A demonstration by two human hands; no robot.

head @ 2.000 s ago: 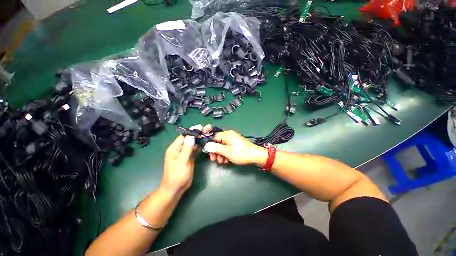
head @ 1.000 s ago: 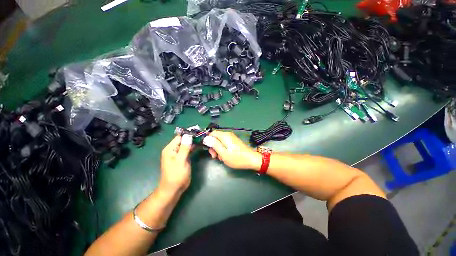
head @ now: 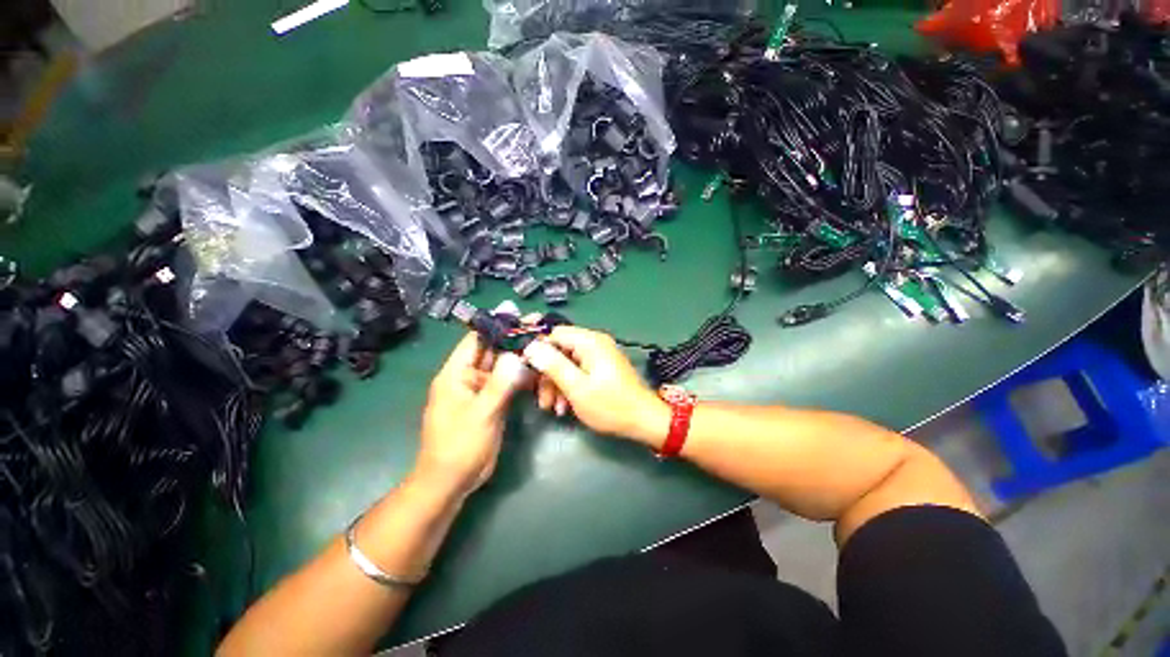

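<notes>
My left hand (head: 465,408) and my right hand (head: 593,383) meet over the green table. My left fingers hold a small black housing (head: 485,324) with a light metallic tip at its left end. My right fingers pinch its right side, where thin red lead wires show. White coverings are on some fingertips. A black cable runs right from the housing to a folded bundle (head: 703,349) on the table. The underside of the housing is hidden by my fingers.
Black assembled units and cables (head: 109,475) are piled at left. Clear bags (head: 443,109) stand behind loose curved black pieces (head: 545,285). Black cables with green boards (head: 914,285) are heaped at right. A red bag (head: 994,23) is far right; a blue stool (head: 1078,417) stands beyond the table edge.
Both hands have shifted slightly and my left thumb has moved right, leaving more of the black housing showing. The fingers remain close together on the piece.
</notes>
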